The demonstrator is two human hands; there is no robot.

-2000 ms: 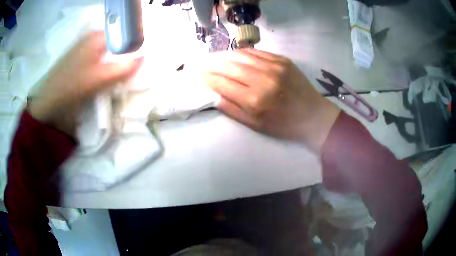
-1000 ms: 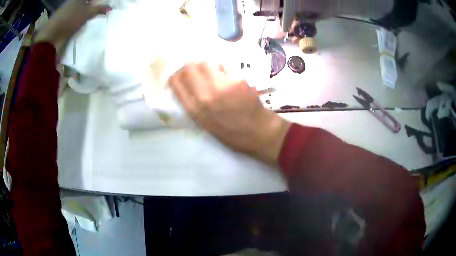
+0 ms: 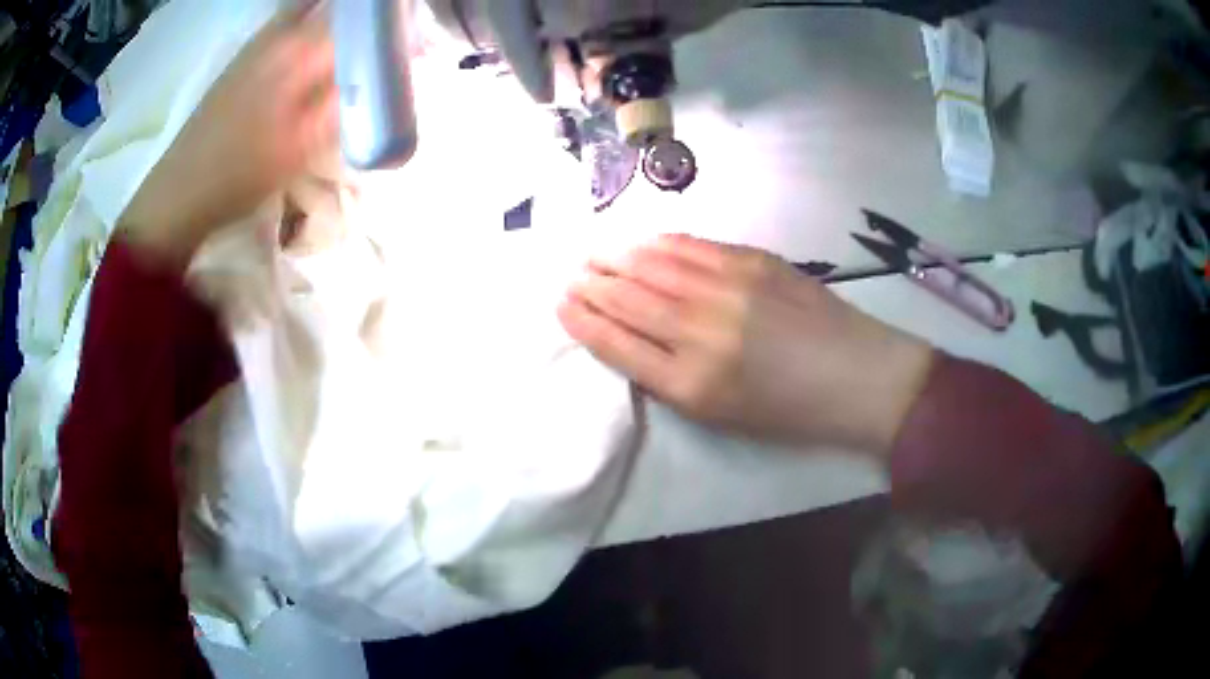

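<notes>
White to cream garment fabric (image 3: 438, 491) lies in a heap under the sewing machine head (image 3: 531, 40) and hangs over the table's front edge; its middle is washed out by the light. My left hand (image 3: 259, 126) is on the cloth at upper left, beside the grey-blue rounded bar (image 3: 376, 86), blurred, its fingertips partly hidden. My right hand (image 3: 717, 325) lies on the cloth's right part, palm down, fingers together and pointing left. Whether either hand grips the cloth is not clear. The needle area is too bright to read.
A cream ribbed knob (image 3: 646, 121) and a round dark disc (image 3: 670, 165) are right of the needle area. Open pink-handled snips (image 3: 945, 276) lie at right, with a dark flat piece (image 3: 1081, 332) beyond. A banded white label bundle (image 3: 961, 113) is at upper right.
The cloth has been spread toward me and now hangs over the front edge. My left hand has come in from the far upper left to beside the bar. My right hand appears farther right.
</notes>
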